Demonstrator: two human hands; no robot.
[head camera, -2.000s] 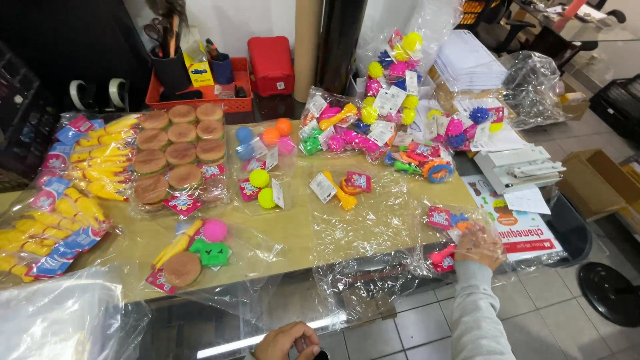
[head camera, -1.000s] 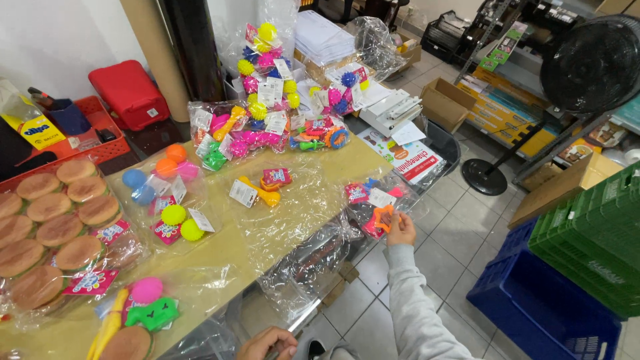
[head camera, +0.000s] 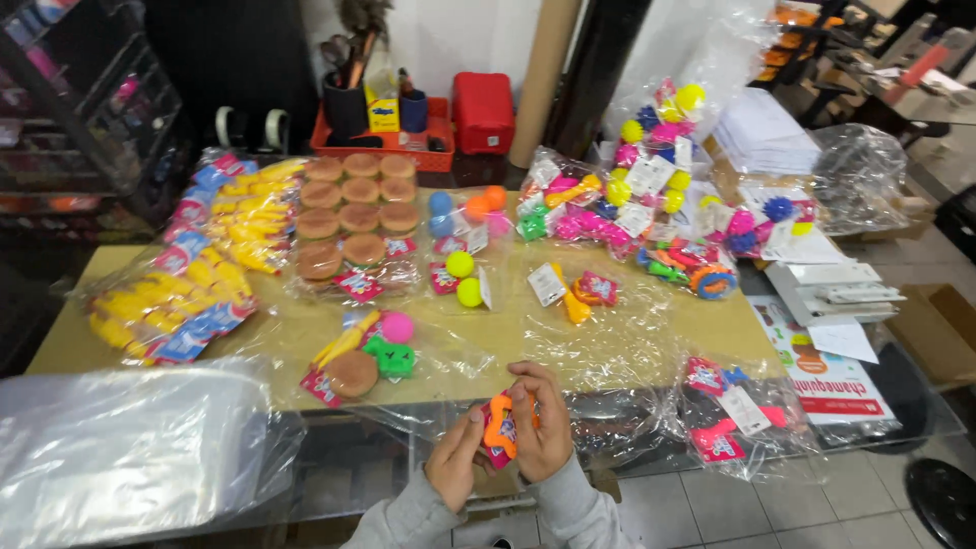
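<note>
Both hands meet at the table's front edge around an orange bone-shaped toy (head camera: 500, 428) with a pink card. My left hand (head camera: 457, 461) grips its left side; my right hand (head camera: 547, 427) holds its right side, thumb on top. To the left, a clear bag holds a toy burger (head camera: 352, 374), a green toy (head camera: 393, 358), a pink ball (head camera: 397, 327) and a yellow toy. Behind my hands, another bag holds an orange bone toy (head camera: 573, 301) and a carded toy. At the right front, a bag contains a pink toy (head camera: 736, 427), a blue toy and tags.
Bags of yellow toys (head camera: 171, 301), toy burgers (head camera: 358, 217), balls (head camera: 460, 264) and spiky toys (head camera: 633, 191) line the table's back and left. Clear plastic bags (head camera: 137, 450) lie front left. A red basket (head camera: 438, 156) stands behind; papers (head camera: 823, 366) lie right.
My right hand has moved from the bag at the right front to the middle, bringing the orange toy. My left hand now holds it too. The view has swung back left.
</note>
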